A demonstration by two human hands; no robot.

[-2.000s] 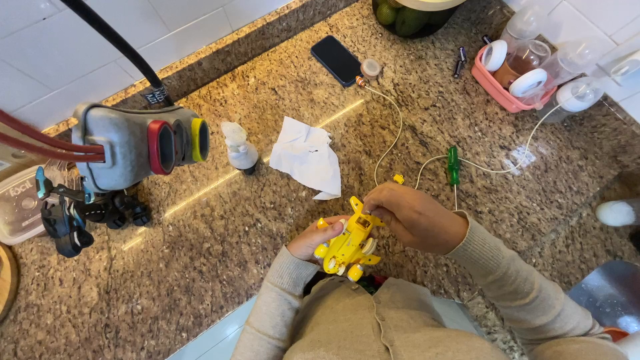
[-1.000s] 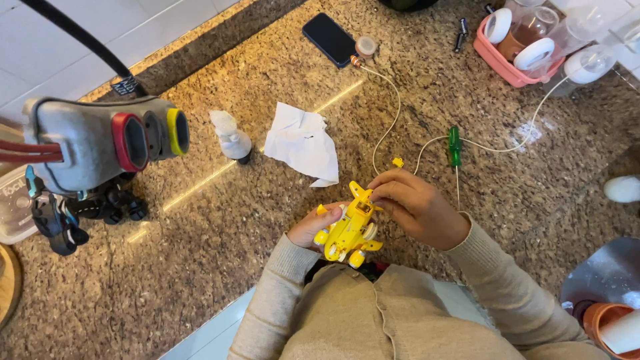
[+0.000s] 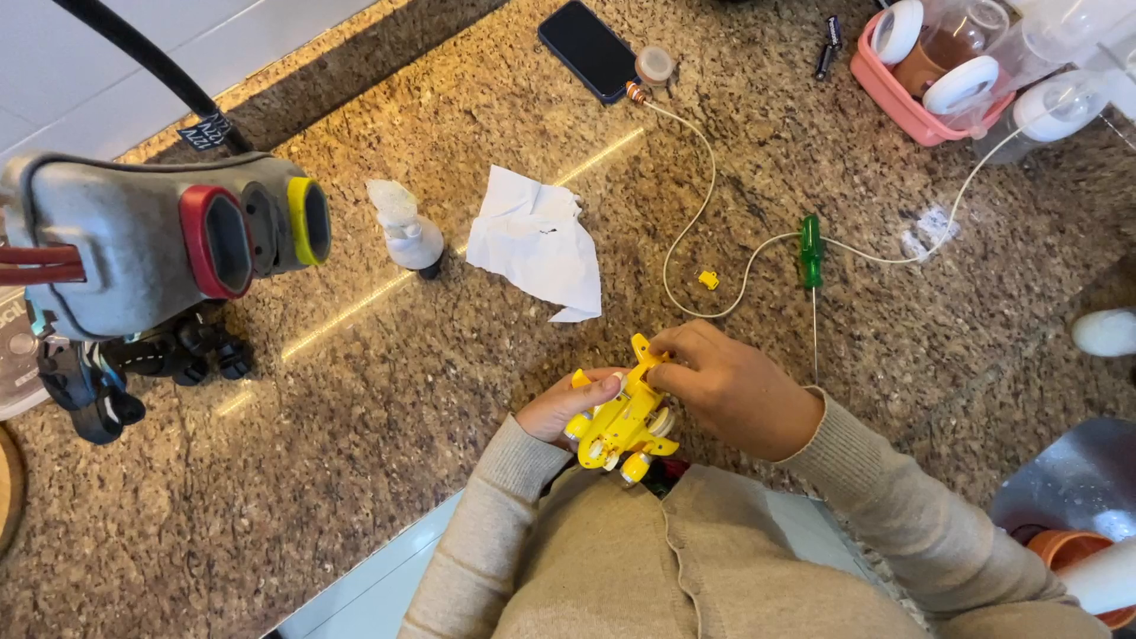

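Observation:
My left hand [image 3: 571, 404] grips a yellow plastic toy airplane [image 3: 621, 424] by its side, near the counter's front edge. My right hand [image 3: 732, 386] has its thumb and forefinger at an opening near the toy's far end; whether they pinch anything small there is hidden. Beyond my hands a small yellow plastic piece [image 3: 707, 280] lies on the granite counter inside a loop of white cable [image 3: 713, 169]. To its right rests a screwdriver with a green handle [image 3: 810, 253], its shaft pointing toward my right sleeve. A creased white paper [image 3: 537, 241] lies farther back to the left.
A smartphone [image 3: 588, 49] lies at the back beside a small round container [image 3: 654, 66]. Batteries [image 3: 828, 49] are near a pink basket [image 3: 932, 131] of bottles and lids. A white bottle [image 3: 414, 240] stands left of the paper. A grey device [image 3: 133, 235] hangs at the left.
Both hands stay on the toy, with the right fingers still at its far end. The view has shifted closer to the counter.

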